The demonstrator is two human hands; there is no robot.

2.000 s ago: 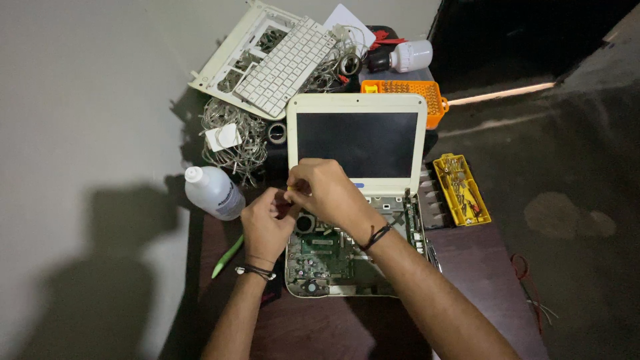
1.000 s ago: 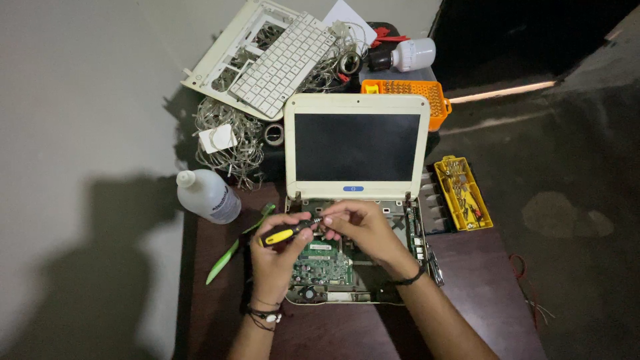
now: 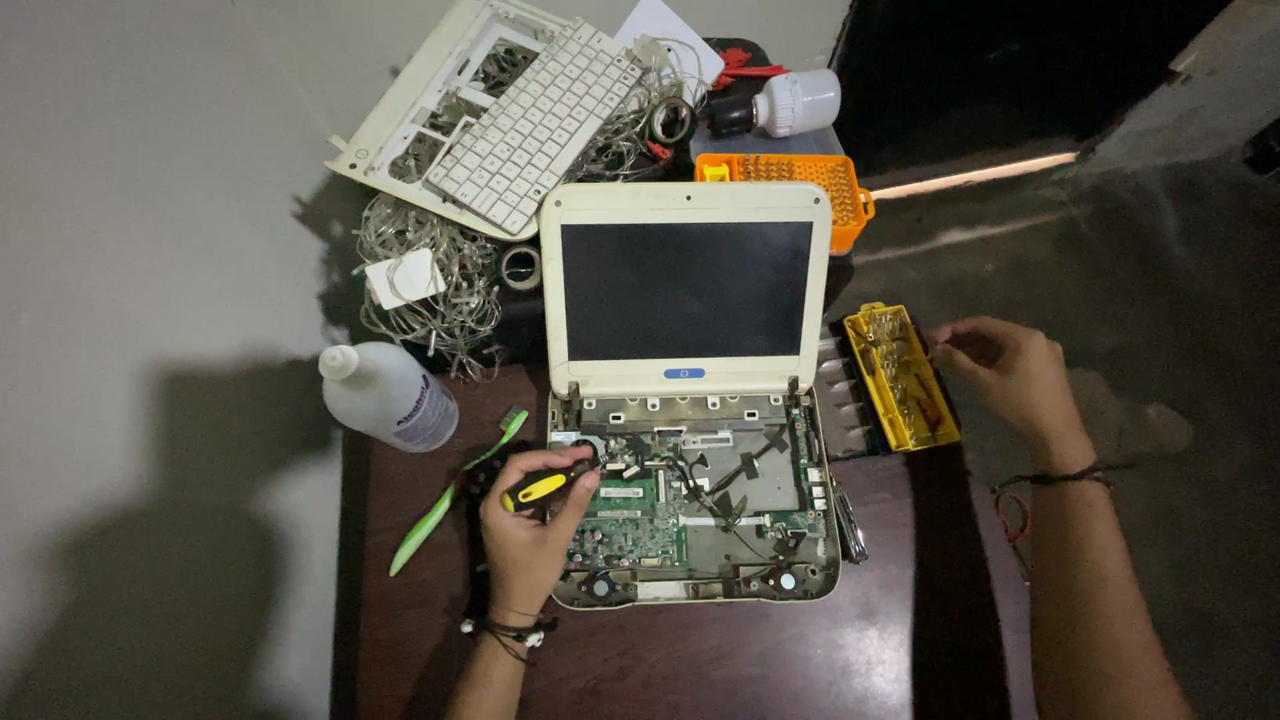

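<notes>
My left hand [image 3: 535, 510] holds a black and yellow screwdriver [image 3: 543, 489] over the left side of an opened laptop base, its tip end near the round fan area. Under it lies the green circuit board [image 3: 630, 535], with dark cables [image 3: 735, 500] to its right. The cream-framed laptop screen [image 3: 688, 290] stands raised behind the base. My right hand [image 3: 1000, 375] is at the right edge of a yellow tray of small metal parts [image 3: 900, 380], thumb and index finger close together; whether something small is between them cannot be told.
A white spray-free plastic bottle [image 3: 390, 395] and a green toothbrush [image 3: 450, 500] are at the left. Behind are tangled clear cables [image 3: 420, 290], a white keyboard [image 3: 540, 125], a laptop cover [image 3: 400, 130], tape rolls [image 3: 520, 268], a light bulb [image 3: 800, 102] and an orange bit case [image 3: 845, 200].
My right hand has moved away from the laptop, out to the right beside the yellow tray. My left hand, with the screwdriver in it, has separated from it and stays over the base's left side.
</notes>
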